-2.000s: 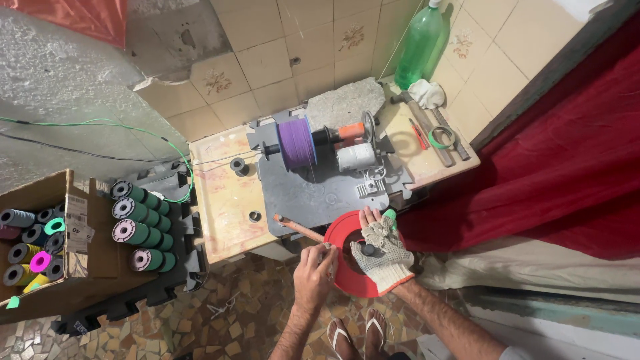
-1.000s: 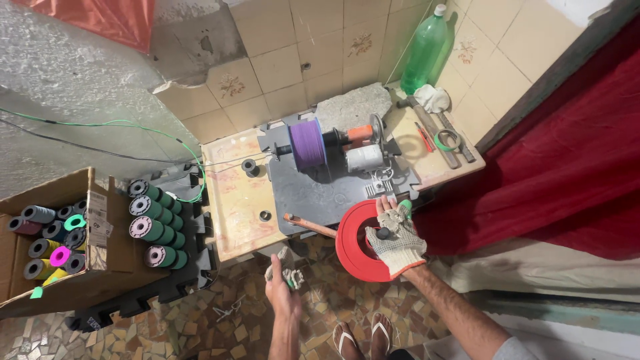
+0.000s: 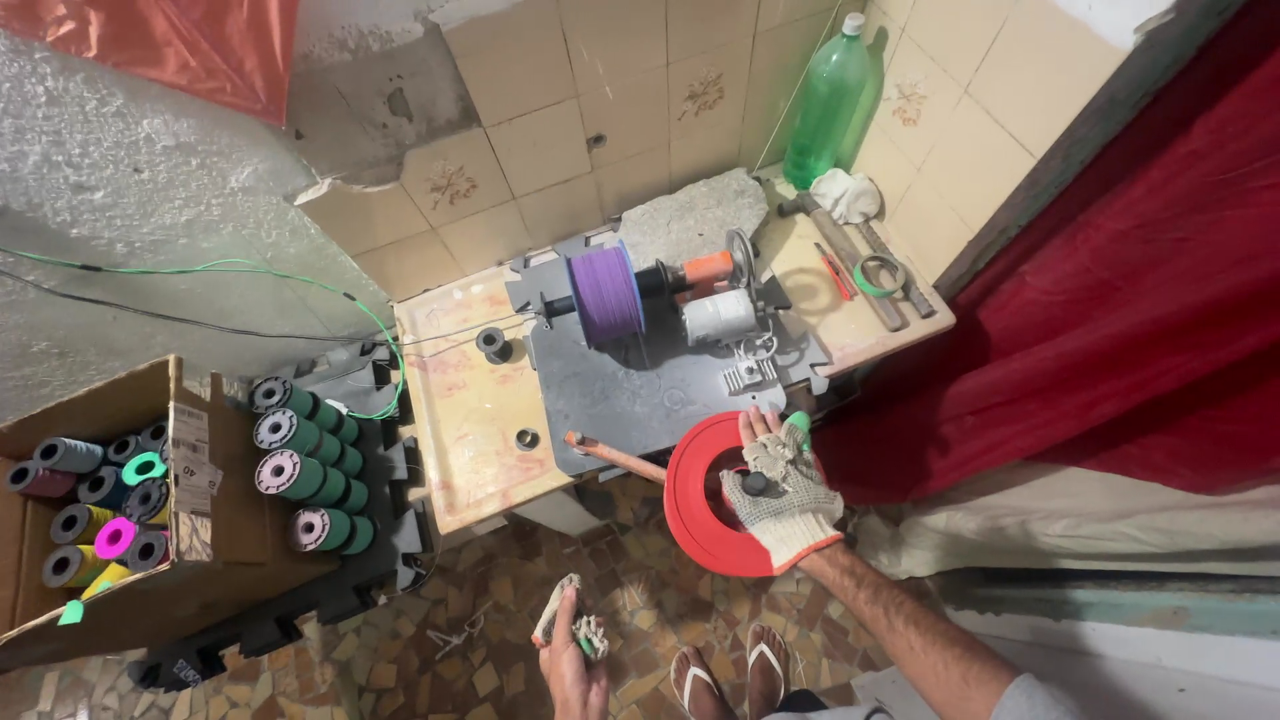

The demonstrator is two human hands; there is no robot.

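My left hand (image 3: 572,665), bare, holds a crumpled knitted glove (image 3: 568,615) over the floor, in front of the table. My right hand (image 3: 785,490), in a cream knitted glove with an orange cuff, rests on a large red reel (image 3: 690,500), with a small black knob (image 3: 755,483) beside its fingers. A wooden rod (image 3: 615,456) sticks out leftward from the reel. Behind it, a spool of purple cord (image 3: 606,295) sits on the shaft of a small motor-driven winder (image 3: 720,317), mounted on a grey board (image 3: 620,400). Whether my right fingers grip the reel is unclear.
A cardboard box of thread spools (image 3: 190,480) and rows of green spools (image 3: 320,477) lie left. Two small black spools (image 3: 493,345) sit on the table. A hammer (image 3: 850,250), green tape roll (image 3: 880,274) and green bottle (image 3: 828,105) are at the right. Wires cross at left.
My left hand has left the rod and moved down and away from the reel; it now holds a crumpled glove. My right hand remains at the red reel.
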